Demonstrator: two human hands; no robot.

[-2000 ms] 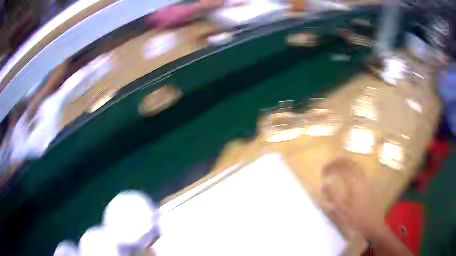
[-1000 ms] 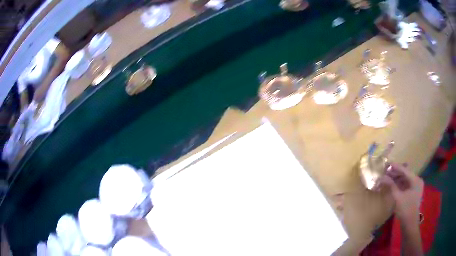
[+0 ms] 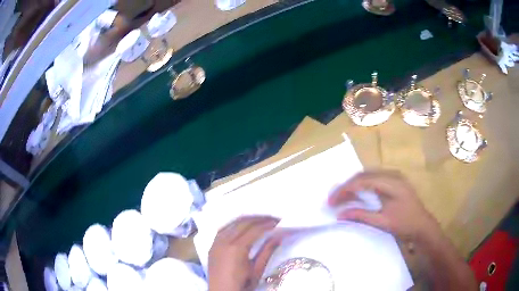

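A gold metal piece lies on the white wrapping paper at the bottom edge of the view, partly cut off. My left hand is at the left of the piece, its fingers curled over the paper. My right hand is above and right of the piece, its fingers closed on a crumpled part of the paper. More white paper lies flat beneath both hands. The fingertips of my left hand are partly hidden, so its hold on the paper is unclear.
Wrapped pieces stand in rows at lower left. Several gold pieces sit on the tan bench cover. The green conveyor belt runs behind, carrying gold pieces. A red stool is at lower right. White gloves lie at upper right.
My right hand has moved left from the bench to the paper. The gold piece it held now appears to lie on the paper. My left hand has come into view. The camera view has shifted.
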